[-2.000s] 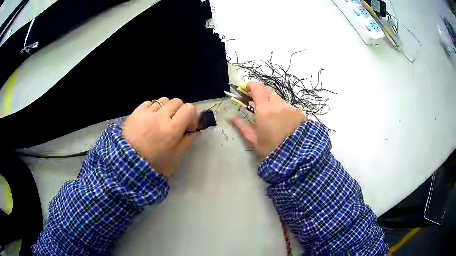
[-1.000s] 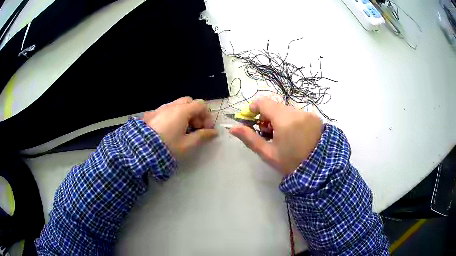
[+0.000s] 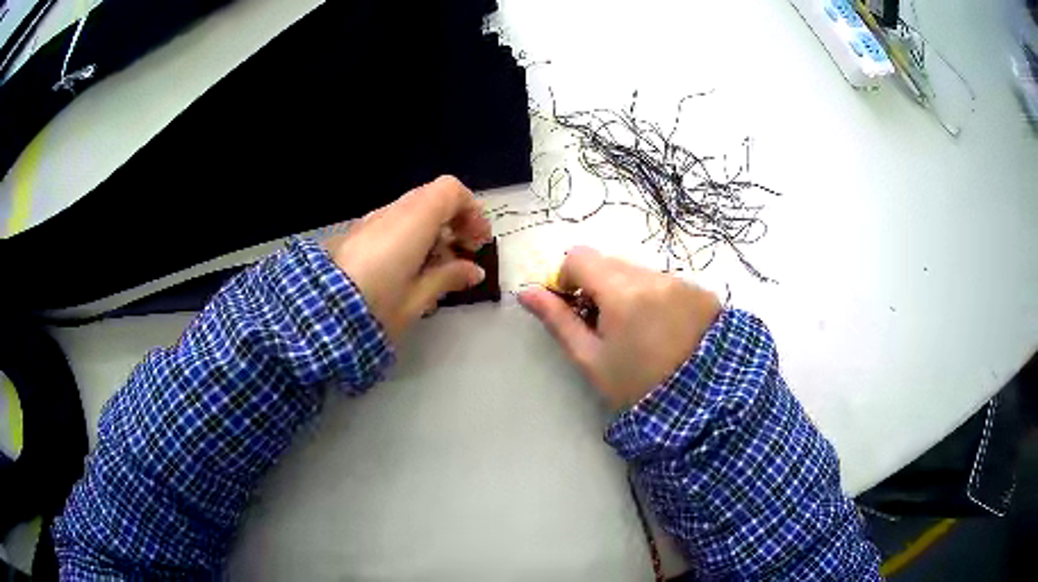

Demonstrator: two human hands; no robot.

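Note:
My left hand (image 3: 415, 256) is over the end of a black strap (image 3: 487, 273), with thumb and fingers bent at its squared end. The strap's dark length runs left under my sleeve. Thin thread tails (image 3: 518, 214) stretch right from my left fingertips. My right hand (image 3: 626, 324) is closed around the thread snips (image 3: 558, 276), just right of the strap end and apart from it. The yellow part of the snips shows at my fingers; the blades are blurred. The snips cord (image 3: 647, 529) hangs below my right sleeve.
A large black strap bundle (image 3: 342, 125) lies at upper left, a second bundle (image 3: 125, 63) beyond it with a pale tie (image 3: 75, 75). A tangle of thread waste (image 3: 672, 188) lies beyond my right hand. A power strip (image 3: 854, 43) is at upper right on the white table (image 3: 911, 284).
The strap end, covered by my left hand a second ago, shows again beside my fingers. My left fingers have lifted slightly. My right hand with the snips has shifted a little down and left.

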